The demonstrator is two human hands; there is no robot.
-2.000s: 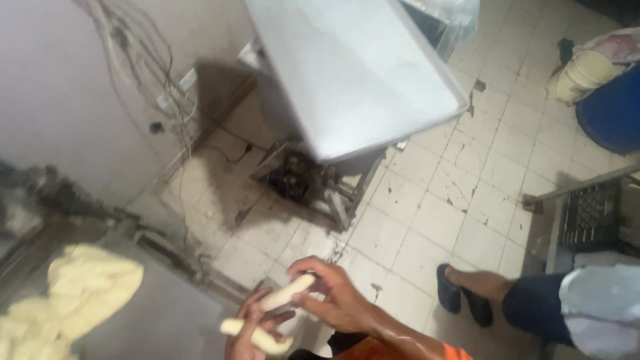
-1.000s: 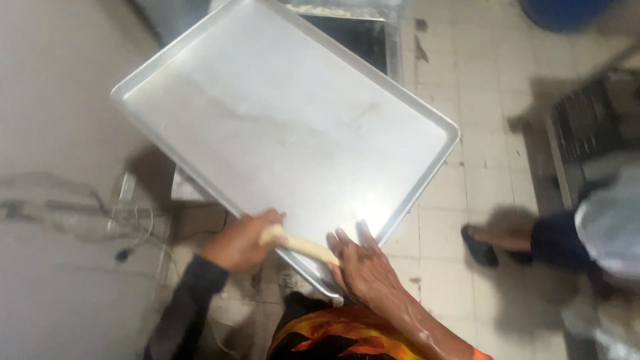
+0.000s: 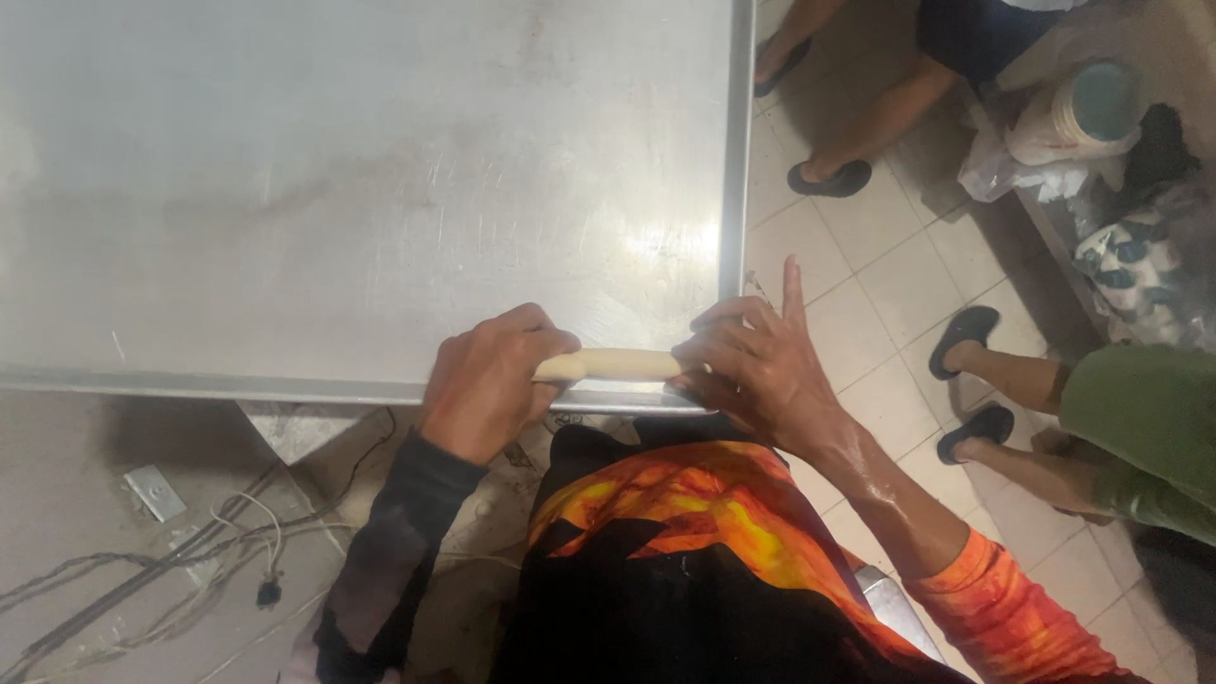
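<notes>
A large metal baking tray (image 3: 380,209) with a raised rim fills the upper left of the head view. Over its near right corner, I hold a pale rope of dough (image 3: 627,365) crosswise. My left hand (image 3: 499,375) grips the left end, its fingertips curled over the dough. The right end lies between the thumb and fingers of my right hand (image 3: 750,366), whose index or other outer finger points up and away. Whether the dough touches the tray surface cannot be told.
Legs in dark clogs (image 3: 829,179) and another person's feet (image 3: 964,342) are on the tiled floor at right. A bucket (image 3: 1102,104) and plastic bags (image 3: 1140,266) stand beyond. Loose cables (image 3: 190,560) and a plug (image 3: 269,594) lie at lower left.
Two seconds ago my hands held dough pieces away from the tray, near a dough mass at left. Now they are at the tray's near corner. The view has shifted strongly.
</notes>
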